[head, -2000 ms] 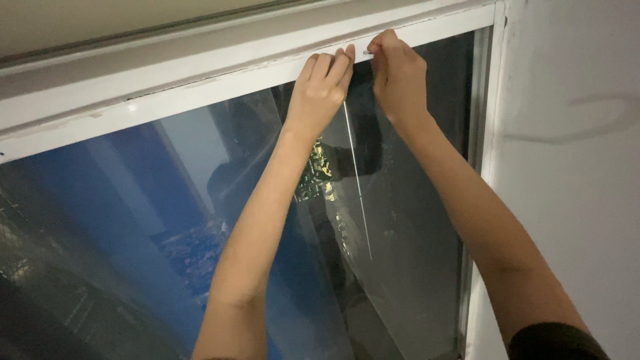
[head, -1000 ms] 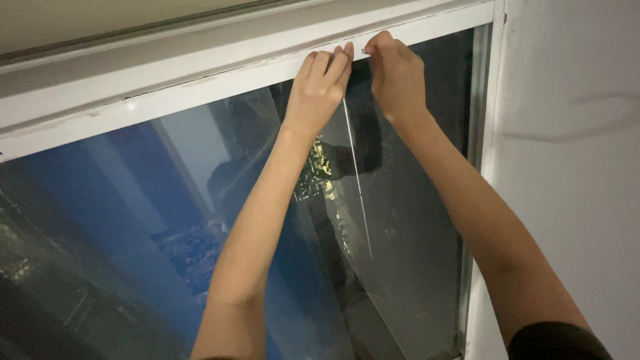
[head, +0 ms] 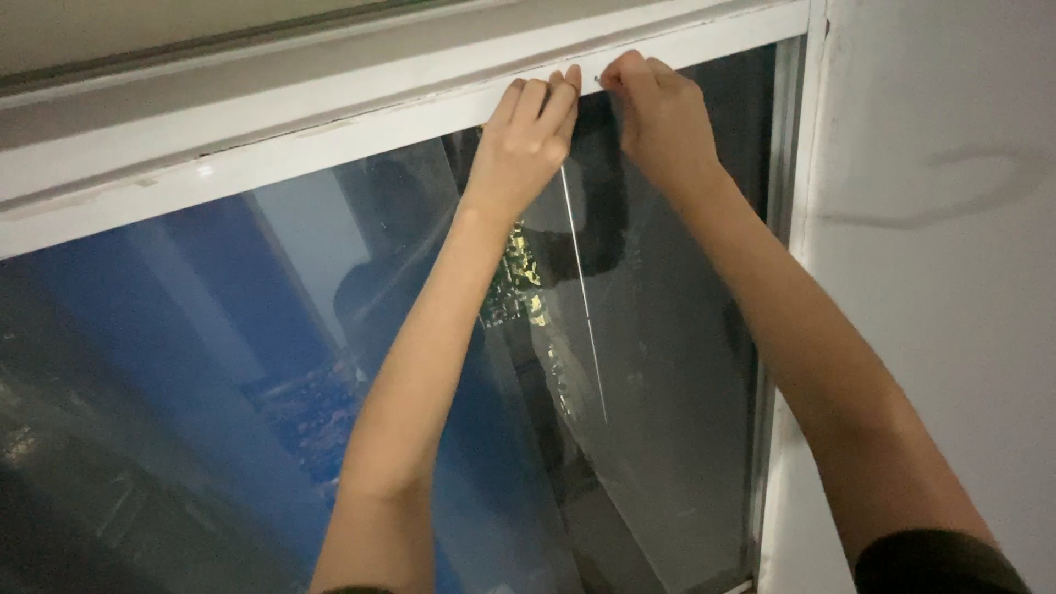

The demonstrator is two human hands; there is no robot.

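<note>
My left hand (head: 528,136) is raised to the white window frame (head: 346,140), its fingertips gathered against the top rail. From below these fingers a thin pale line, like a cord or thin rod, (head: 584,289) runs down in front of the dark glass; whether the hand grips it is hidden. Just to the right, my right hand (head: 660,111) is at the same rail, thumb and forefinger pinched together. A tiny dark metallic piece (head: 598,80) shows at those fingertips, too small to name. A narrow gap separates the two hands.
The glass pane (head: 660,330) fills the area below the rail and carries blue and dark reflections, with shiny yellowish patches near its middle. A pale wall (head: 932,272) with a dark curved mark or shadow stands right of the window's side frame (head: 788,165).
</note>
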